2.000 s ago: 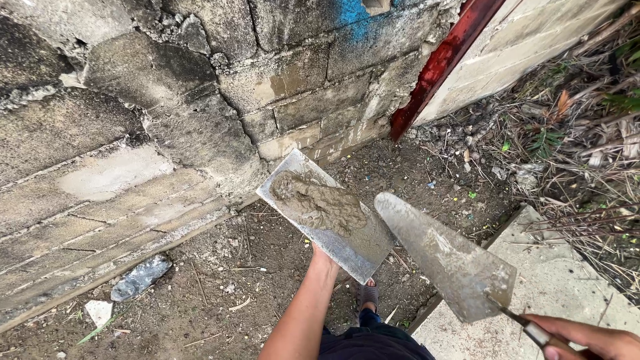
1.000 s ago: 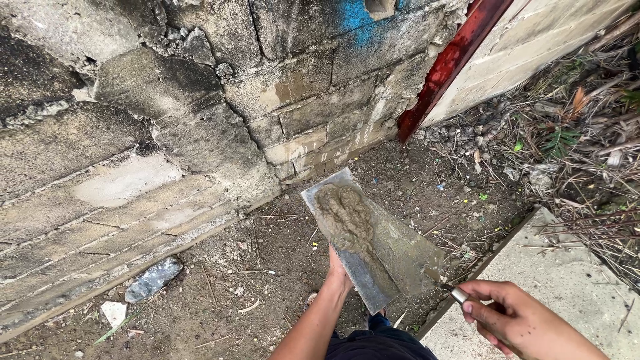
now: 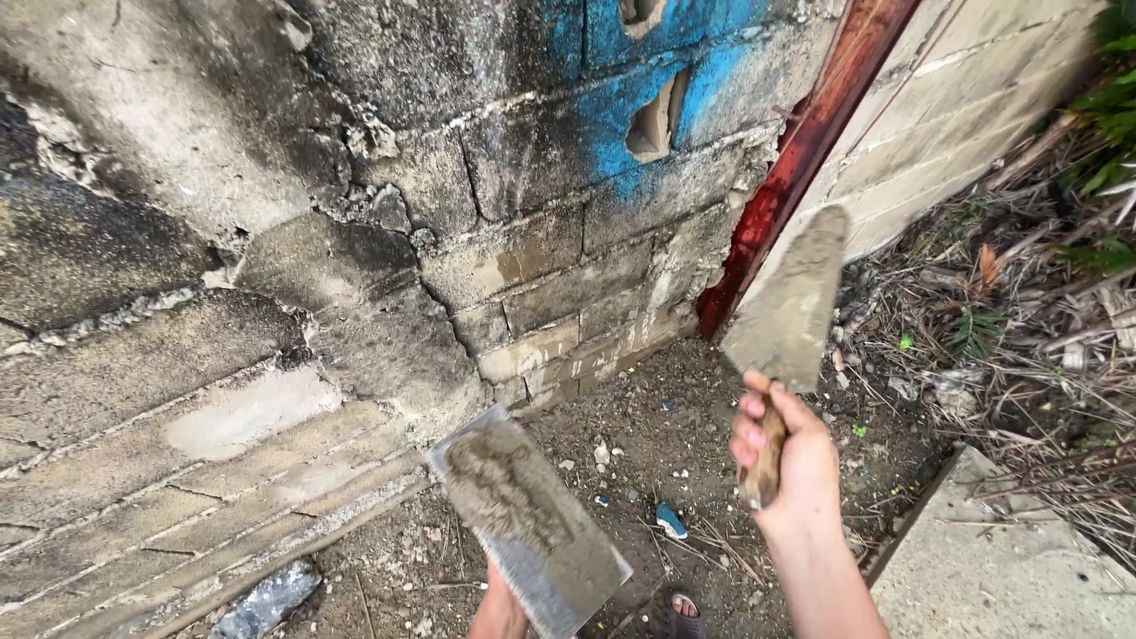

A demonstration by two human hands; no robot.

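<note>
My left hand [image 3: 502, 603] is under a flat rectangular metal plate [image 3: 568, 568] and supports it from below, its fingers mostly hidden. Wet grey mortar [image 3: 506, 484] lies in a heap over the plate's upper part. To the right, my right hand [image 3: 790, 444] grips the wooden handle of a pointed masonry trowel [image 3: 785, 311]. The blade points up and carries a thin smear of mortar near its tip. Behind both tools stands a concrete block wall [image 3: 541, 257] with cracks, broken joints and blue paint. A smooth pale patch [image 3: 253, 413] shows at its lower left.
A red-painted steel post [image 3: 763, 209] leans across the view between the block wall and a paler wall [image 3: 941, 133]. A concrete slab [image 3: 1003, 550] lies at lower right, below dry leaves and twigs [image 3: 1047, 355]. A wrapped or glossy grey lump [image 3: 271, 599] rests by the wall's foot.
The trowel has come off the plate and been raised to the right, its blade now pointing up. On the plate, the mortar remains heaped. The view has shifted toward the wall.
</note>
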